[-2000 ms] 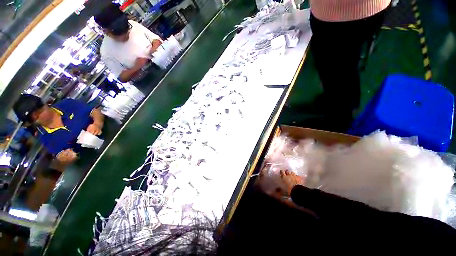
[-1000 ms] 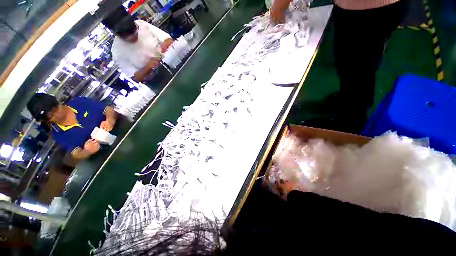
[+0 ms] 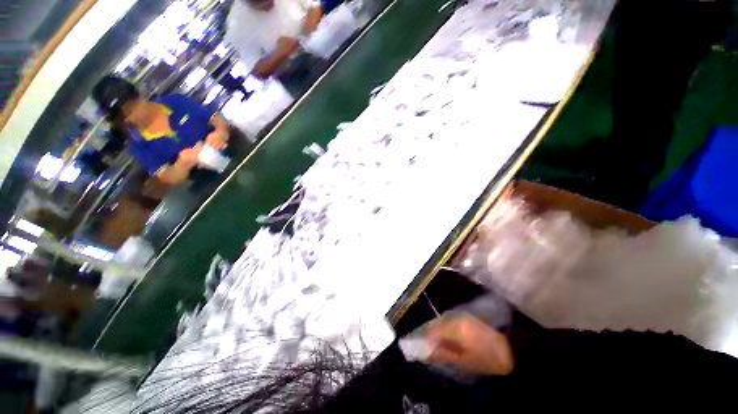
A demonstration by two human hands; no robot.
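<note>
My right hand (image 3: 465,344), bare and blurred, is below the bench's near edge, beside the carton. Its fingers are closed around a small white item (image 3: 416,348) at their tips; the blur hides whether it is a unit or part of a bag. A greyish, film-like patch (image 3: 489,307) shows just above the hand. White corded units (image 3: 324,242) lie in a long heap on a white sheet (image 3: 437,206), with cords along the far edge. Cloudy clear bags (image 3: 615,271) fill the brown carton (image 3: 574,202). My left hand is not in view.
A green-topped surface (image 3: 235,210) runs beyond the heap. A coworker in a blue shirt (image 3: 182,129) and one in a white shirt (image 3: 259,32) handle white parts across it. Dark-trousered legs (image 3: 647,89) stand beyond the carton, near a blue stool (image 3: 704,182). Hair blurs the bottom edge.
My right hand has left the bag carton and moved left, toward the bench's near end, with a white item at its fingers. The view has shifted, and the bench scene sits further right.
</note>
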